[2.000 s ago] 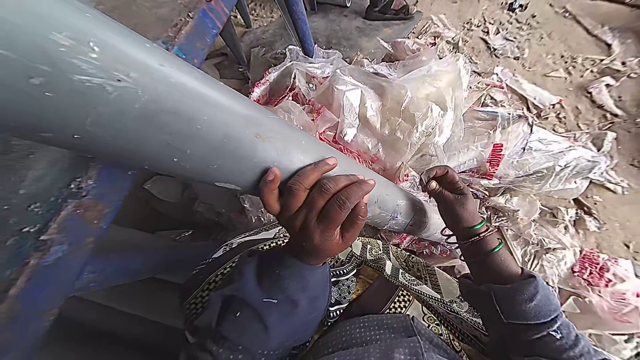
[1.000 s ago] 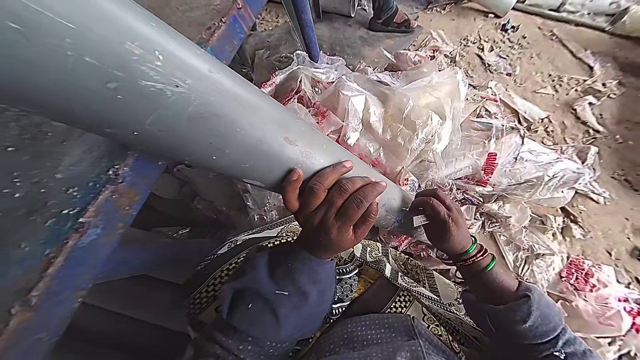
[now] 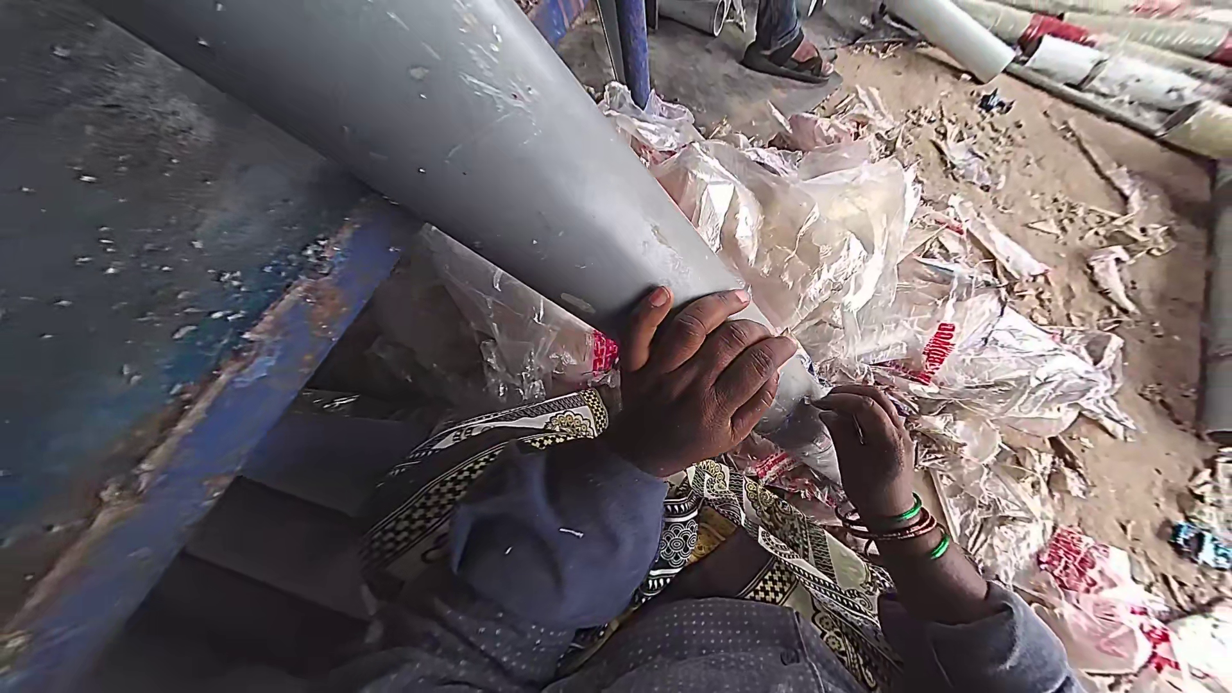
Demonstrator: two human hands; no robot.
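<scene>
A thick grey plastic pipe (image 3: 539,164) slants from the upper left down to my lap, its near part above a blue metal-edged table. My left hand (image 3: 693,385) lies over the pipe close to its lower end, fingers spread across the surface. At that end, my right hand (image 3: 866,438), with green and dark bangles at the wrist, has its thumb and fingertips pinched together against the pipe's edge. Whether something thin is between those fingertips cannot be told. The pipe's far end is out of view.
The blue table edge (image 3: 241,404) runs along the left. Crumpled clear plastic film (image 3: 818,221) with red print covers the ground beyond the pipe. A person's sandalled foot (image 3: 789,60) is at the top. More pipes (image 3: 953,34) lie at the upper right on sandy ground with scraps.
My right hand was slightly apart from the pipe end two seconds ago and is now at it. My left hand stays on the pipe. The view has shifted somewhat.
</scene>
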